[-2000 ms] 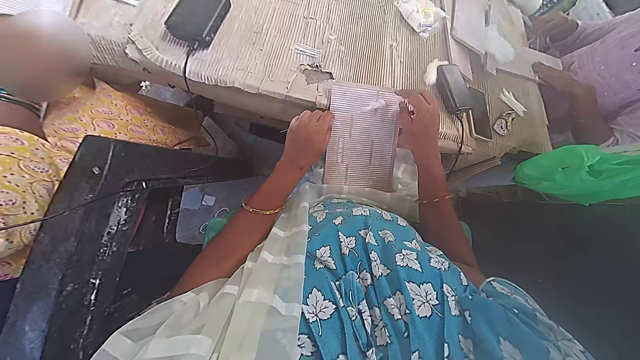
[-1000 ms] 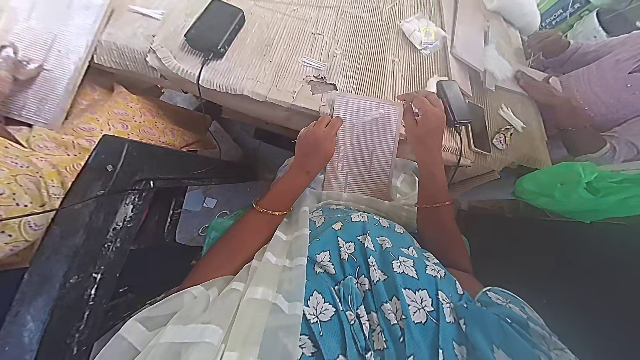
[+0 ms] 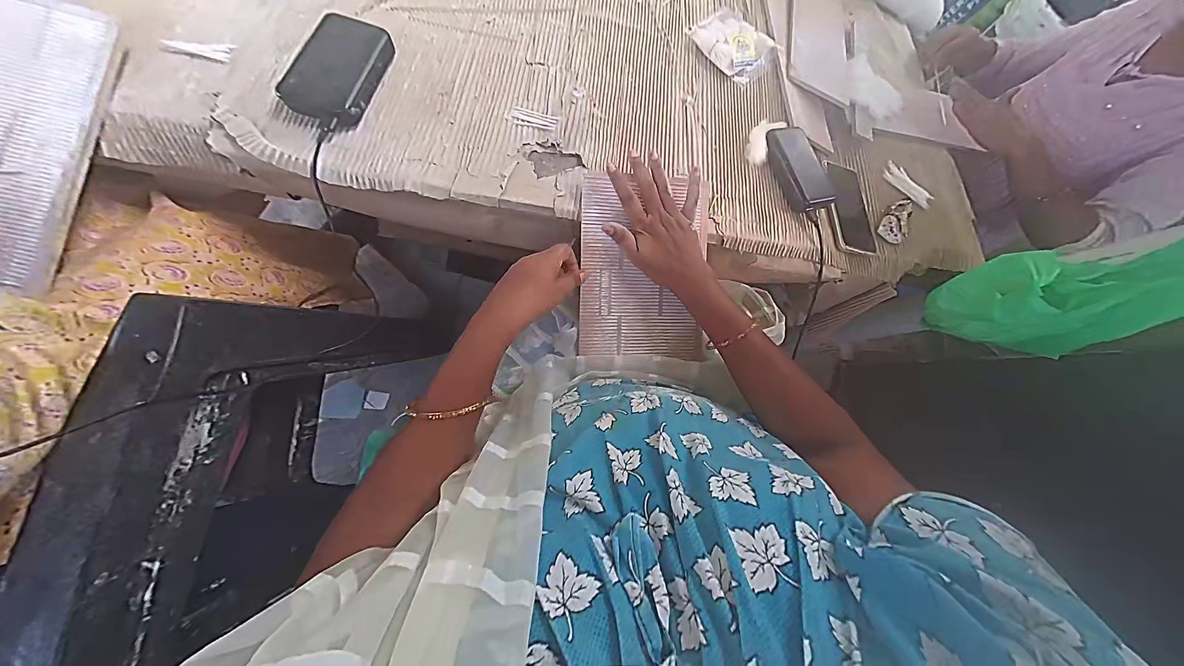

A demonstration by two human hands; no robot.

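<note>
A flat ribbed board (image 3: 629,314) lies half on the table edge and half toward my lap, with rows of thin pale sticks or ridges across it. Spread flat over its upper right part is my right hand (image 3: 659,227), palm down with fingers apart. My left hand (image 3: 546,277) is at the board's left edge, its fingers curled together; whether it pinches the edge or something small cannot be told.
The table is covered with corrugated cardboard (image 3: 462,111). On it are a black box with a cord (image 3: 335,69), a smaller black adapter (image 3: 799,168), a phone (image 3: 849,208), white sticks (image 3: 908,185) and a plastic packet (image 3: 733,44). A co-worker's hands (image 3: 980,102) are at right, above a green bag (image 3: 1054,301).
My right hand has moved from the board's upper right corner to lie spread on its surface. My left hand has gone from the upper left corner down along the left edge.
</note>
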